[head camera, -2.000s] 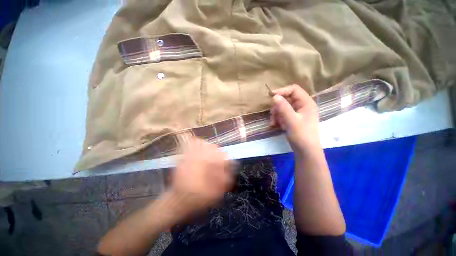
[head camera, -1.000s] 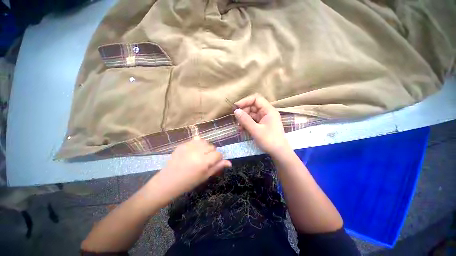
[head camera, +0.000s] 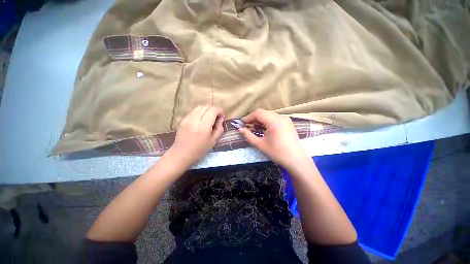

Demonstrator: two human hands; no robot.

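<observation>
A tan jacket (head camera: 330, 62) lies spread on the table, its brown plaid lining (head camera: 149, 144) turned up along the near hem. The patch pocket (head camera: 129, 98) is at the left, its flap (head camera: 144, 48) flipped up to show plaid and a snap. My left hand (head camera: 201, 130) pinches the hem edge near the middle. My right hand (head camera: 270, 135) is just right of it, holding small silvery thread snips (head camera: 238, 124), the tips over the plaid beside my left fingertips. Any thread there is too small to tell.
The pale blue table (head camera: 36, 113) has its near edge in front of my lap. My dark lap (head camera: 232, 206) is covered with thread scraps. A blue plastic bin (head camera: 368, 196) stands below the table edge at the right. Tan cloth (head camera: 31, 198) shows below the table at the left.
My left hand has moved up from the table edge onto the hem and gripped it. My right hand has lowered slightly, bringing the snips to the plaid. The jacket has shifted left since the earliest frame.
</observation>
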